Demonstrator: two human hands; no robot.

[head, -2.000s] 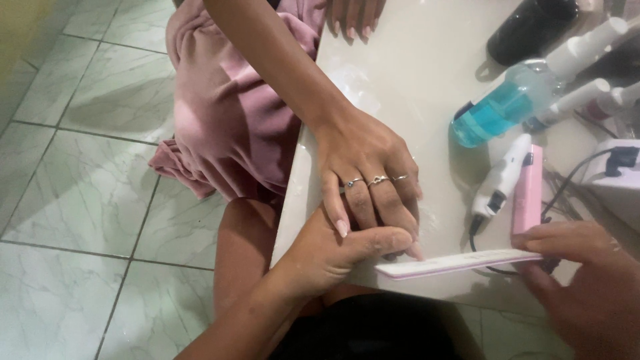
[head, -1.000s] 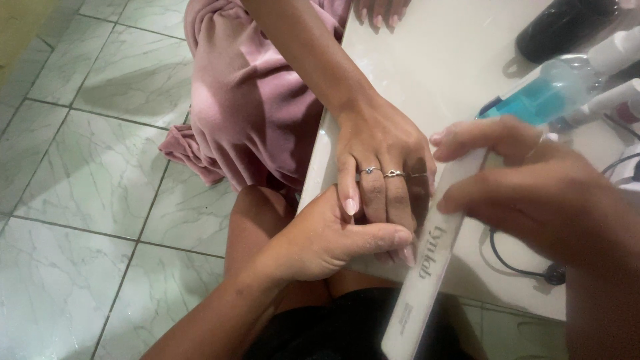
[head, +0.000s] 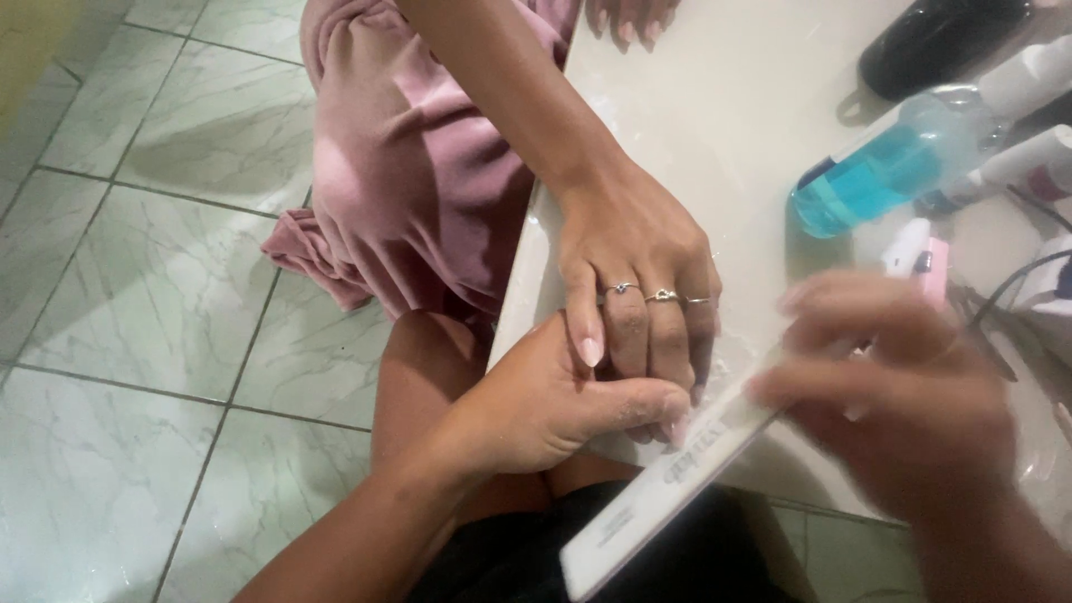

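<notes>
My left hand (head: 561, 402) holds the fingers of another person's hand (head: 641, 251) at the table's edge, its thumb lying across the fingertips. That hand wears several thin rings. My right hand (head: 888, 377), blurred, grips one end of a long white nail file (head: 662, 486) that bears writing. The file slants down and left, beside the held fingertips; whether it touches a nail cannot be told.
On the white table (head: 720, 109) at right lie a bottle of blue liquid (head: 879, 172), a black bottle (head: 938, 50), white bottles (head: 1022, 172), a pink item (head: 935, 272) and a cable (head: 1013, 272). The person's other fingers (head: 628, 21) rest at the top. Pink cloth (head: 402, 151) hangs at left.
The file was nearly level two seconds ago, then steep with its printed face showing; now it slants diagonally. My right hand rose from the lower right. My left hand keeps its hold.
</notes>
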